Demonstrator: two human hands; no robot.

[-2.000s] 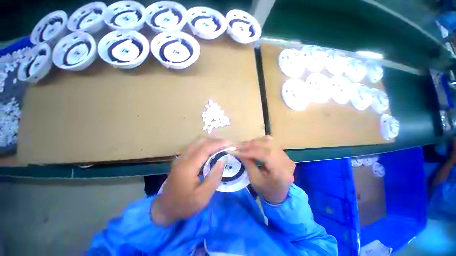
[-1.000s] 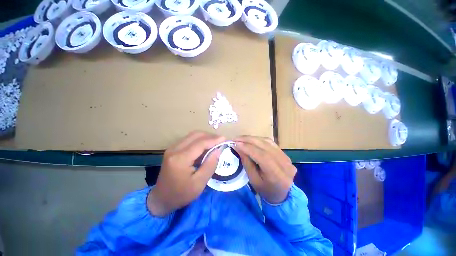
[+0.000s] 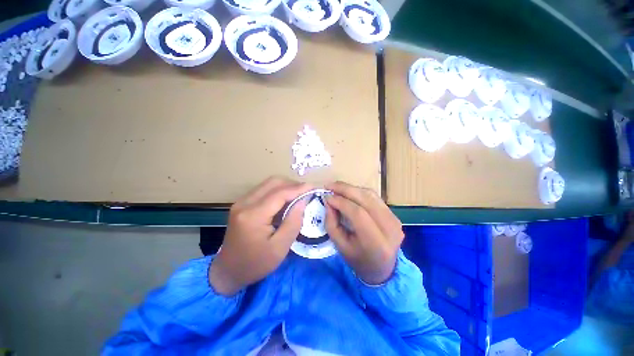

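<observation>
A round white housing (image 3: 314, 224) with a dark ring around its white centre is held between my two hands, just off the near edge of the left cardboard. My left hand (image 3: 261, 229) grips its left side, thumb inside the cup. My right hand (image 3: 365, 229) grips its right side, fingertips at the far rim. The fingertips of both hands nearly meet at the far rim; whether a small clip is between them is hidden. A small heap of white clips (image 3: 310, 151) lies on the left cardboard (image 3: 160, 139) just beyond my hands.
Rows of white housings (image 3: 183, 37) stand at the back of the left cardboard. More housings (image 3: 460, 119), glaring, stand on the right cardboard (image 3: 459, 177). A tray of tiny white pieces (image 3: 12, 132) is at far left. A blue crate (image 3: 542, 278) is below right. A person's arm (image 3: 619, 243) shows at far right.
The view has tipped down, so the back housings sit higher in the picture. Both hands still hold the housing; my right fingers and thumb have shifted slightly inward over it.
</observation>
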